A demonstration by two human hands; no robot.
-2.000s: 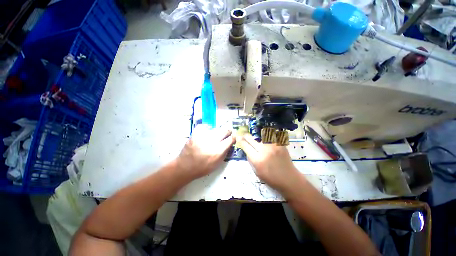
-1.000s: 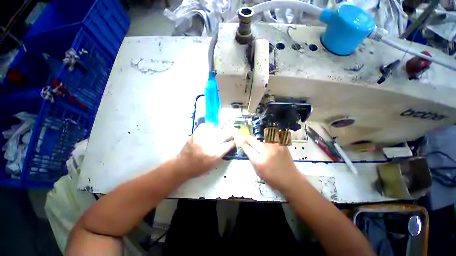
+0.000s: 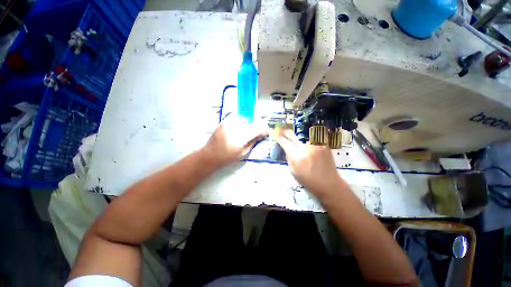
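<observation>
The off-white sewing machine [image 3: 386, 78] stands on the worn white table. My left hand [image 3: 232, 140] lies by the needle area, under the blue-sleeved lamp [image 3: 247, 89], partly washed out by glare. My right hand [image 3: 311, 165] lies just right of it, below the ribbed brass-coloured block [image 3: 325, 136]. The fingertips of both hands nearly meet at a small pale yellow-green piece of cloth [image 3: 277, 131] by the presser foot. Most of the cloth is hidden by fingers and glare, and its full shape cannot be told.
Snips [image 3: 370, 151] and a white pen-like stick [image 3: 395, 166] lie right of the needle. An olive-grey tray [image 3: 458, 193] sits at the right table end, above a tan-rimmed bin [image 3: 473, 241]. Blue crates [image 3: 64, 134] stand at left; pale cloth [image 3: 75, 218] hangs at the left knee.
The view has tilted and come closer, so the machine head appears larger and the table sits higher. Both hands remain at the needle area, with the right fingers slightly shifted.
</observation>
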